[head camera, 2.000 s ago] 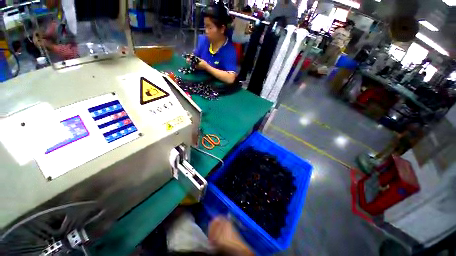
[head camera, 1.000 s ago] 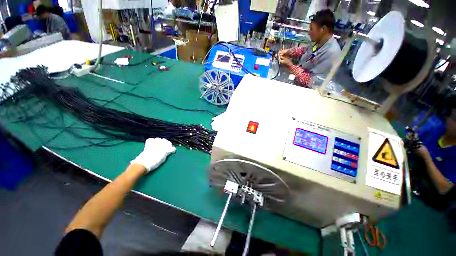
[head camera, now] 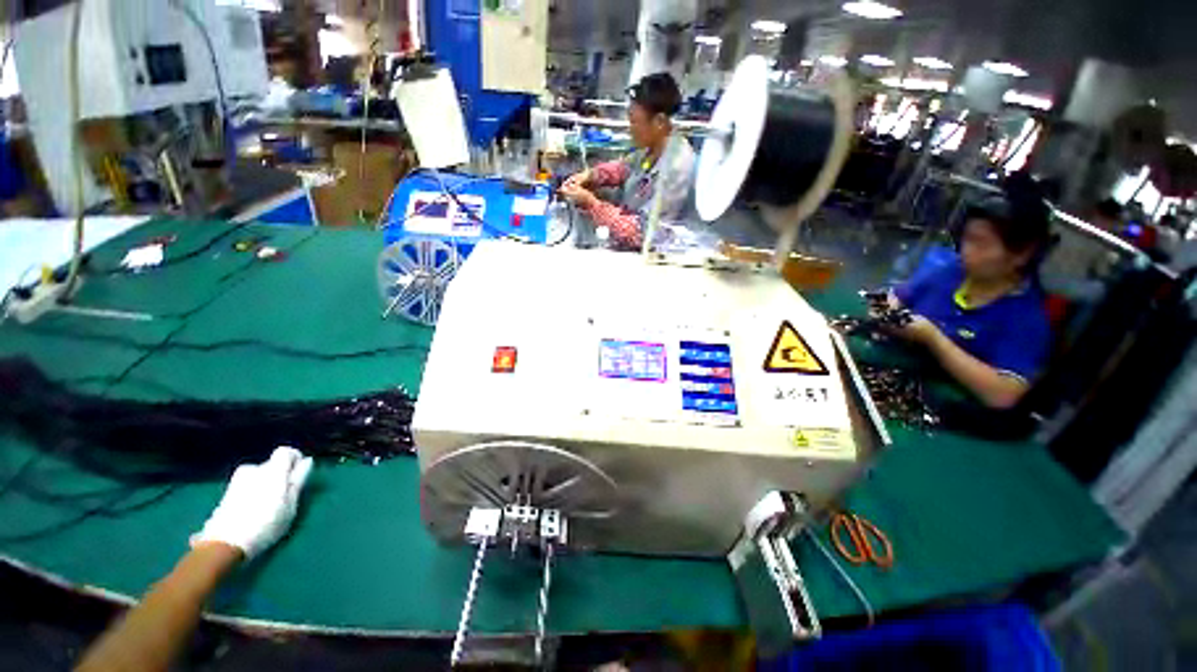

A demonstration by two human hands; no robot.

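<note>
My left hand, in a white glove, is over the green bench at the near edge of a bundle of black cables. Whether its fingertips pinch a cable cannot be told. The bundle's shiny ends lie against the left side of the cream winding machine. Two silver winding rods stick out toward me from the spoked disc with no cable on them. The slotted tying head is at the machine's right front. My right hand is not in view.
Orange scissors lie right of the tying head. A blue bin is cut off at the lower right. A blue winding machine and a white spool are behind. One person sits at the right, another works behind the machine.
The view first swung left from the bin, then turned partly back right. My right hand, near the bin two seconds ago, is out of view. My gloved left hand stays beside the bundle.
</note>
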